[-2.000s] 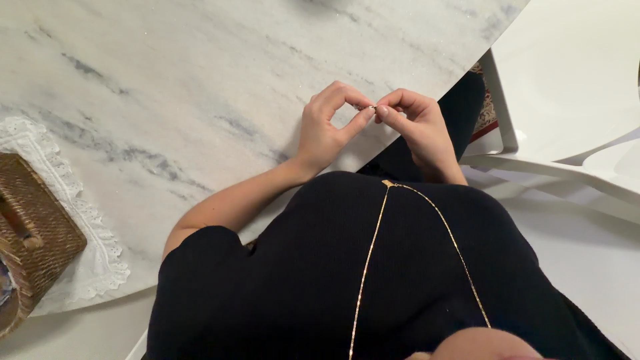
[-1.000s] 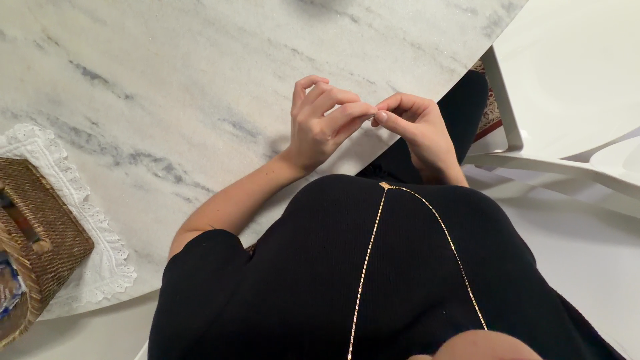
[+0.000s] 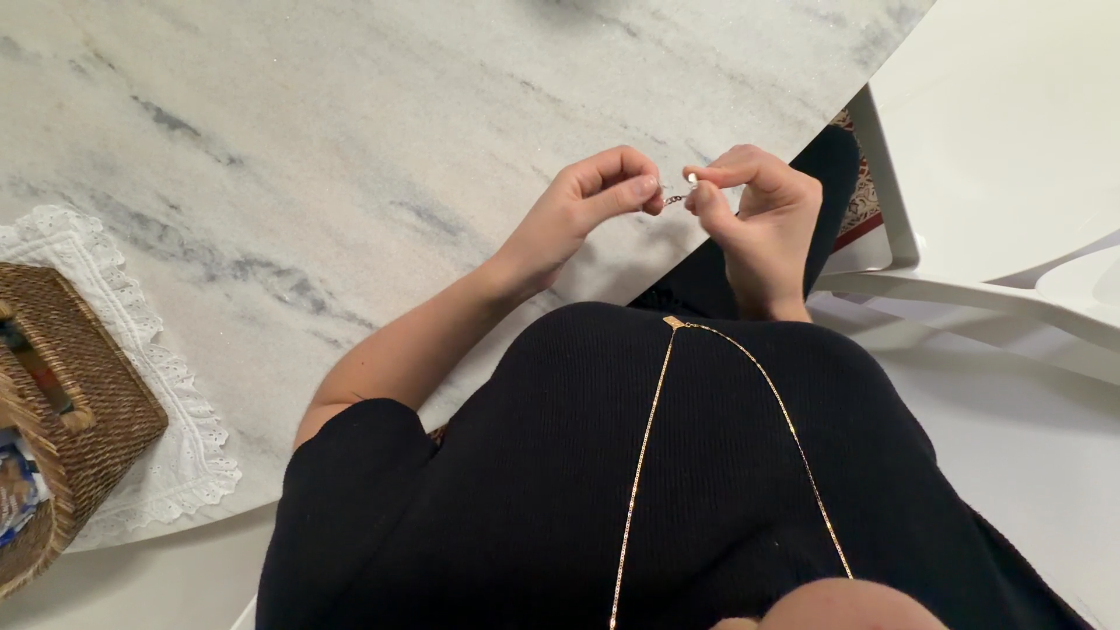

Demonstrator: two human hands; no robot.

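Note:
A short, thin metal chain (image 3: 674,200) spans the small gap between my two hands, over the marble table near its edge. My left hand (image 3: 604,197) pinches one end between thumb and fingers. Thumb and index finger of my right hand (image 3: 757,206) pinch the other end, where a small shiny white or silvery piece (image 3: 692,179) shows at the fingertips. Most of what the fingers cover is hidden, so I cannot tell what the whole item is. A gold chain necklace (image 3: 647,420) with a small pendant (image 3: 674,322) lies on the black top, apart from both hands.
The marble table (image 3: 350,114) extends in front and to the left. At the far left a woven wicker basket (image 3: 105,385) rests on a white lace-edged cloth (image 3: 188,437). White chairs (image 3: 989,289) stand beside the table at the right, with a patterned rug (image 3: 862,201) partly visible below.
My hands, close together at the fingertips before, are now slightly apart, and a bit of chain shows between them. My left hand's raised fingers have curled in.

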